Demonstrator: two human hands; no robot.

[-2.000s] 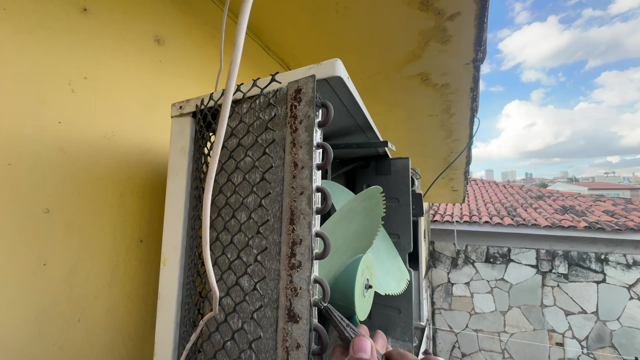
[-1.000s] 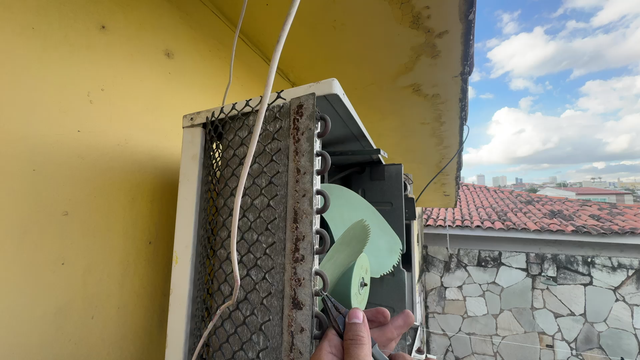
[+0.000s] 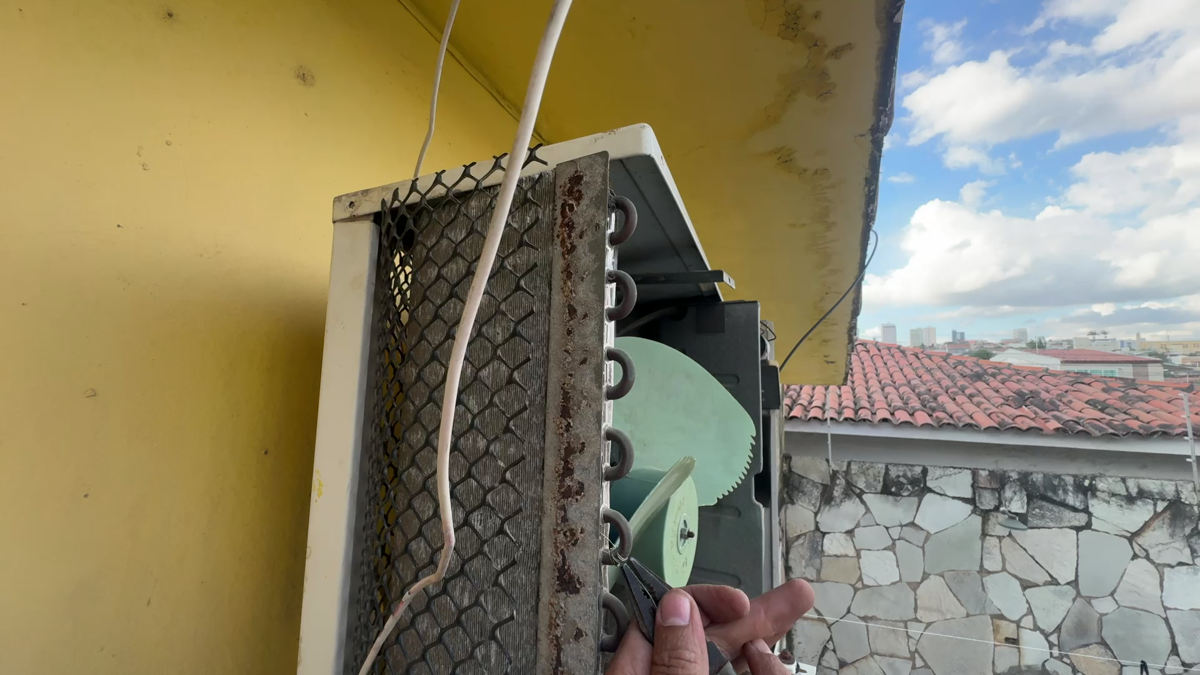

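My left hand (image 3: 680, 633), as it appears, enters at the bottom edge with its thumb on dark narrow-jawed pliers (image 3: 643, 592); the other fingers spread to the right. The pliers' tips are at the lower part of a copper-like U-bend (image 3: 619, 536) on the coil's edge, by a small bright bit of wire (image 3: 614, 557). What the jaws grip cannot be told. Right behind is a pale green fan (image 3: 680, 408) with a serrated blade. The finned condenser coil (image 3: 469, 394) of the air-conditioner carries torn black mesh (image 3: 441, 309). My right hand cannot be made out.
A white cable (image 3: 462, 347) hangs in front of the mesh. The unit's white casing (image 3: 342, 441) stands close to a yellow wall (image 3: 150, 328), under an overhang (image 3: 694, 112). A rusty metal strip (image 3: 570, 394) edges the coil. Beyond are a tiled roof (image 3: 984, 389) and a stone wall (image 3: 994, 562).
The green fan blades have turned to another position. More of my hand shows than two seconds ago, and its outer fingers have spread to the right. The pliers stay by the coil's bends.
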